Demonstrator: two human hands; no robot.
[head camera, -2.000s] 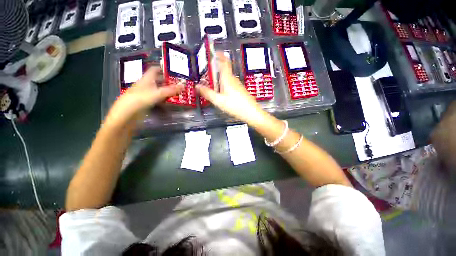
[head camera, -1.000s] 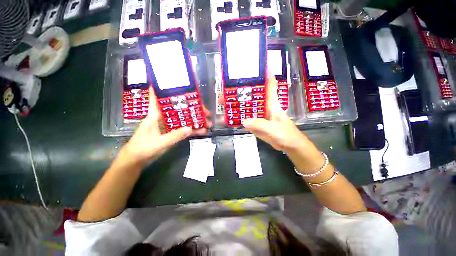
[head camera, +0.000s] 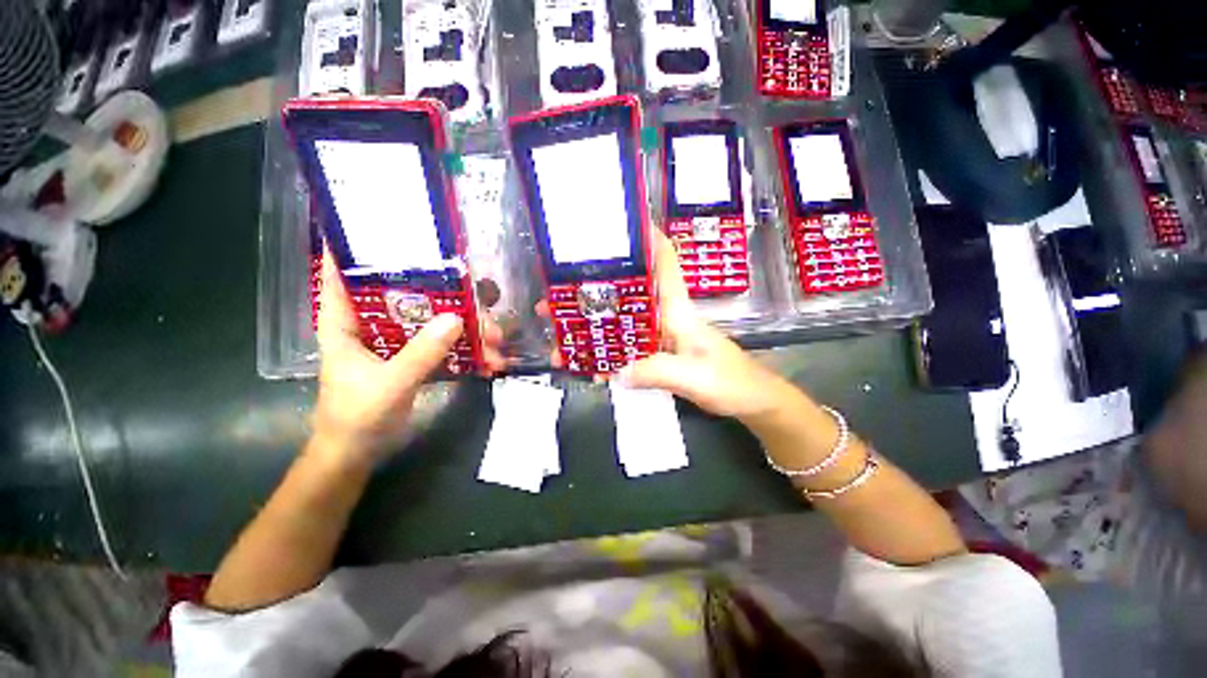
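Observation:
My left hand (head camera: 377, 371) holds a red keypad phone (head camera: 380, 199) face up over the tray's left side, its screen lit white and its thumb on the keys. My right hand (head camera: 695, 347) holds a second red keypad phone (head camera: 584, 199) upright beside it, screen also lit white, thumb at the lower keys. The phones are apart. Under them lies the clear blister tray (head camera: 890, 285). Two lit red phones (head camera: 827, 205) lie face up in its right pockets. The back row holds white phone backs (head camera: 576, 47) and one face-up red phone (head camera: 797, 53).
Thin white rectangles (head camera: 523, 431) lie at the near bench edge. Black smartphones (head camera: 964, 311) lie on white paper at right, beside a round dark dish (head camera: 946, 146). Small pale fans (head camera: 119, 152) stand at left. Another tray (head camera: 1125, 199) and a blurred part of a person are at far right.
Two seconds ago the phones were tilted towards each other; they then turned face up to me. Since one second ago both have shifted left and slightly down. My left thumb has moved up the keypad.

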